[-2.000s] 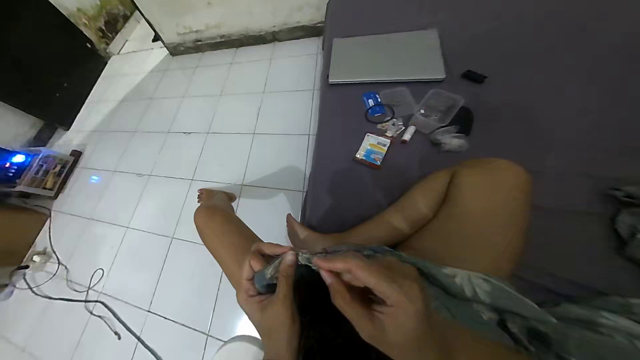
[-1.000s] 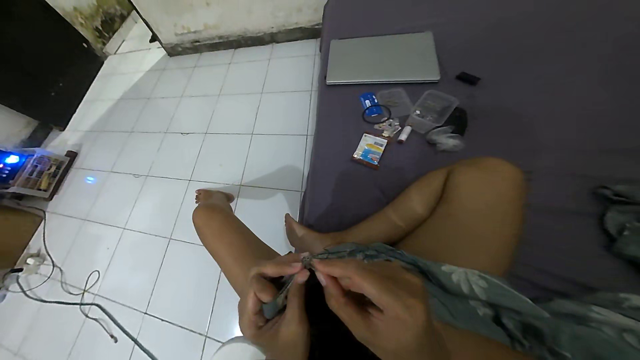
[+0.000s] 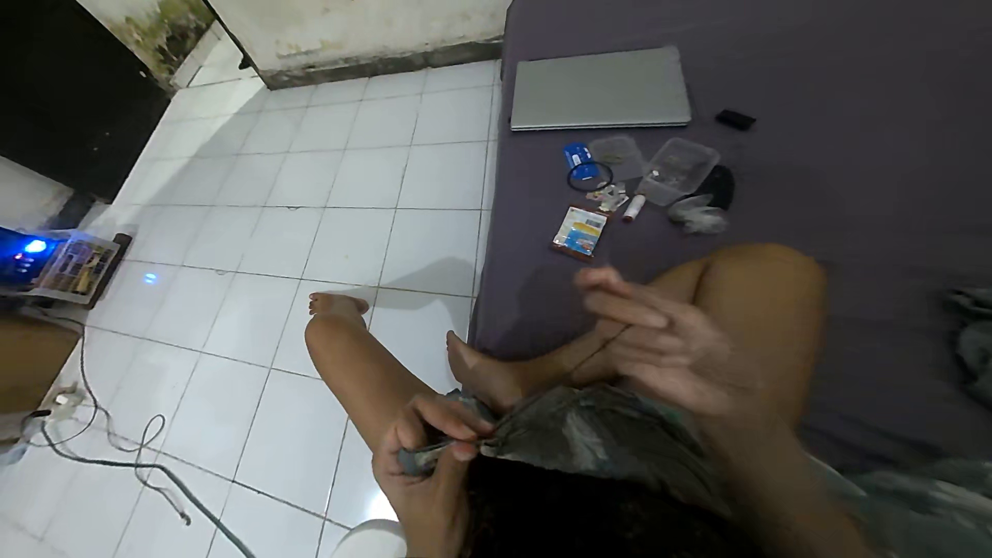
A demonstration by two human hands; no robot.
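A grey-green patterned cloth [image 3: 597, 442] lies across my lap, its edge pinched between the thumb and fingers of my left hand [image 3: 434, 449]. My right hand [image 3: 666, 341] is raised above the cloth, blurred, with thumb and fingertips close together; whether it holds something thin, such as a needle, cannot be told. Beyond it on the purple-grey bed sheet lie a small printed packet [image 3: 580, 231], a white tube with a dark red end [image 3: 634, 208], a black ring-shaped band [image 3: 590, 177], a blue packet [image 3: 580, 159] and a clear plastic box [image 3: 680, 170].
A closed silver laptop [image 3: 601, 89] and a small black object [image 3: 735, 119] rest farther back on the bed. Clear crumpled plastic [image 3: 699, 215] lies by the box. Cables [image 3: 147, 465] run over the white tiled floor at left, near a box with a blue light [image 3: 35, 246].
My right hand has moved away from my left hand, up and to the right. My left hand still pinches the cloth, more of which is spread out between my hands.
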